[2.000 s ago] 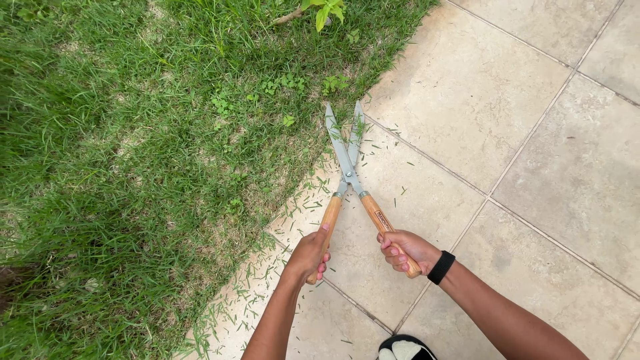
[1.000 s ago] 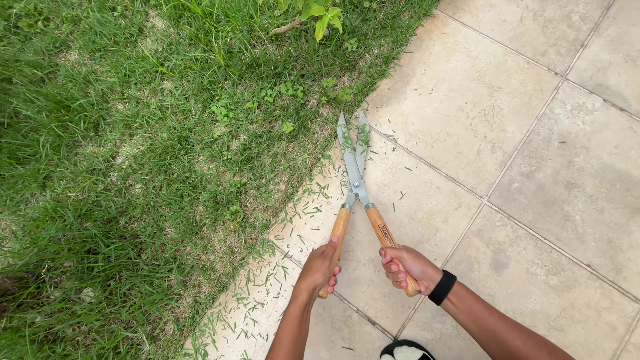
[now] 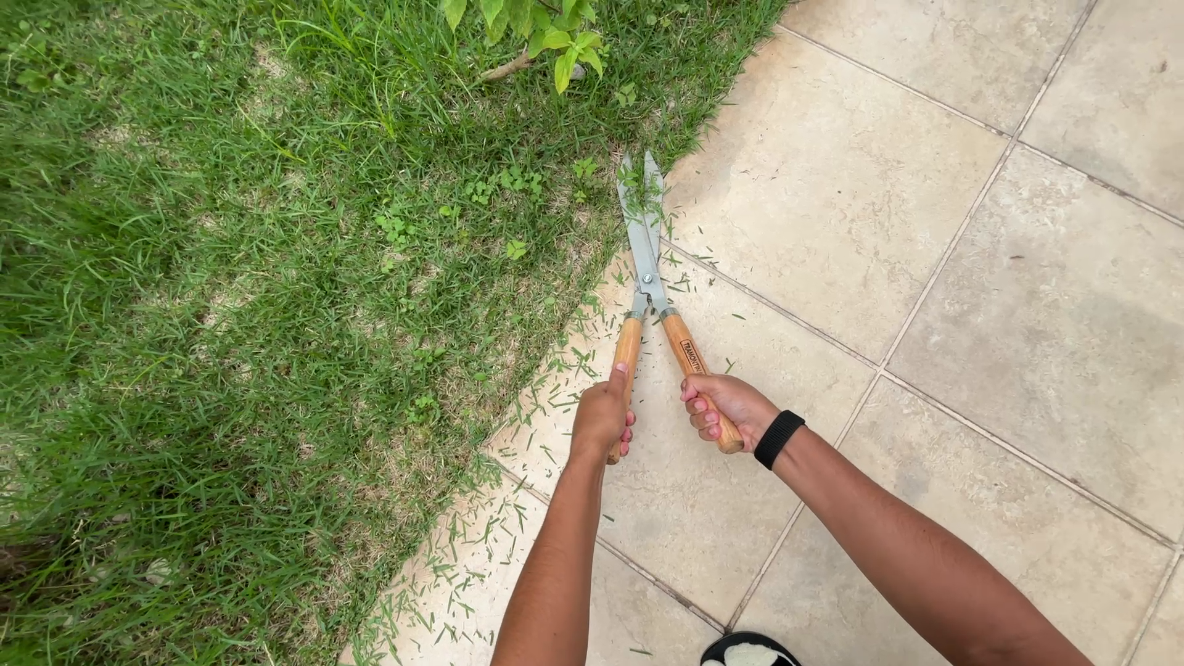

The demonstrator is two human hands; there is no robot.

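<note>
A pair of hedge shears (image 3: 647,250) with steel blades and wooden handles lies along the border between lawn and paving. My left hand (image 3: 603,416) is closed round the left handle. Round the lower part of the right handle is my right hand (image 3: 726,407), with a black band on its wrist. The blades are slightly apart, tips pointing up the view, and bits of cut grass lie on them. Beside the blades is the edge of the green grass (image 3: 546,268). Loose grass clippings (image 3: 462,564) are scattered over the tiles along the lawn's edge.
Beige floor tiles (image 3: 832,203) with darker joints cover the right side. A small leafy plant (image 3: 564,51) with a woody stem grows at the top of the lawn. Taller grass (image 3: 83,518) stands at the left. A black and white shoe (image 3: 749,652) shows at the bottom edge.
Both hands still grip the handles. The shears have shifted up along the lawn's edge, and their blades are closer together than two seconds ago.
</note>
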